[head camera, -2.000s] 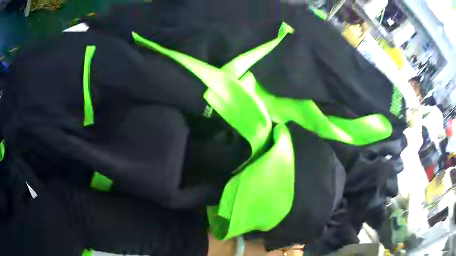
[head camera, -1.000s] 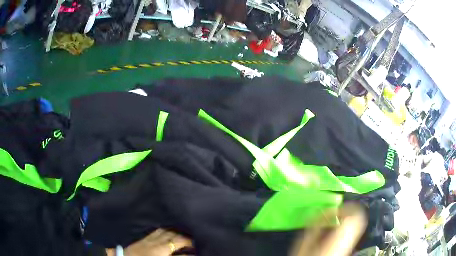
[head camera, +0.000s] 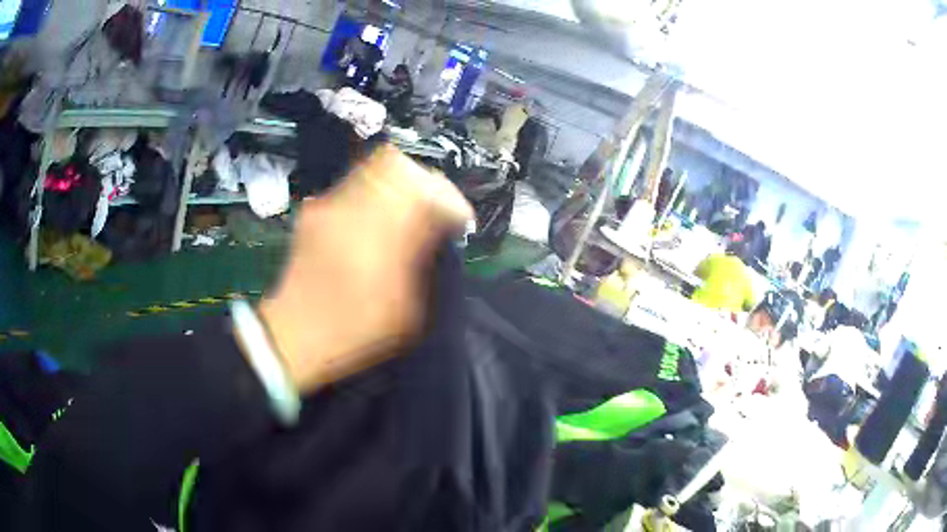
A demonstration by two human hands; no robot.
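Observation:
My left hand (head camera: 358, 265), blurred and large, is raised left of centre with a pale bracelet at its wrist. It grips a black garment (head camera: 478, 416), whose cloth hangs down in folds from the fingers. More black garments lie behind and to the right, with a bright green panel (head camera: 613, 417) and small green lettering (head camera: 670, 363). A green strip also shows at the bottom left. My right hand is not in view.
Cream machine parts with a knob (head camera: 668, 506) stand at the bottom right edge. Behind are shelves (head camera: 114, 117) of cloth, a green floor (head camera: 135, 286) with a yellow-black line, and, at the right, cluttered worktables with several people.
My left hand has risen from the bottom edge, lifting black cloth. My right hand has left the picture. The view has tipped up, showing more of the room, and the green panels are mostly covered.

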